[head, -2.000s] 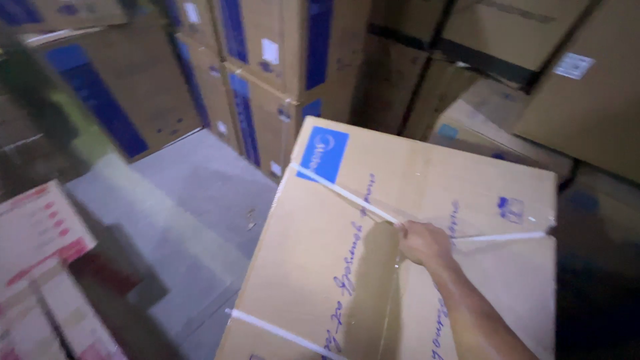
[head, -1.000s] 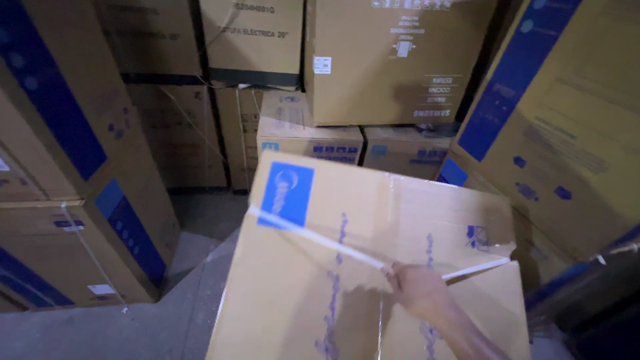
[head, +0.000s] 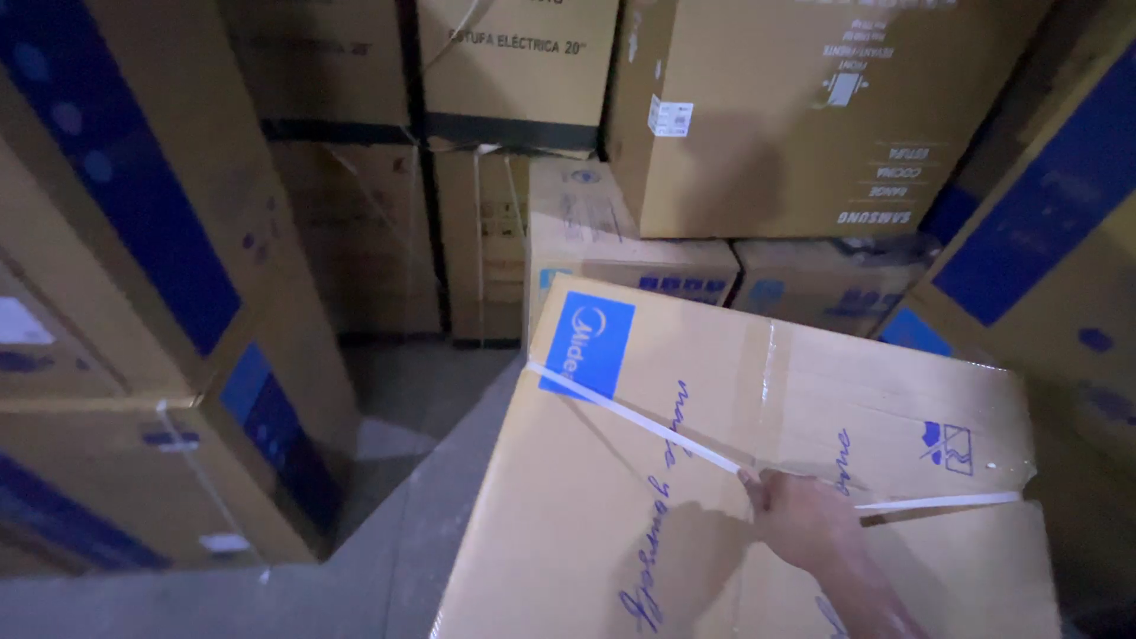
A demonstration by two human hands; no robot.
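Note:
A large Midea cardboard box (head: 568,497) with a blue logo panel and blue script fills the lower right of the head view. A white plastic packing strap (head: 661,426) crosses its top face. My right hand (head: 803,515) is closed around this strap near the middle of the box and pulls it into a shallow bend. The hand casts a shadow on the cardboard. My left hand is out of view.
Stacked cartons with blue panels (head: 169,355) stand at the left. Stove cartons (head: 515,71) and an upside-down Samsung box (head: 772,169) rise behind, above smaller cartons (head: 639,266). Another tall carton (head: 1065,293) leans in at the right. Grey floor (head: 417,497) shows between the stacks.
The view has swung far round to other stacks. My right hand keeps its hold on the strap, and the box has turned and moved with it, now close in front of the back cartons.

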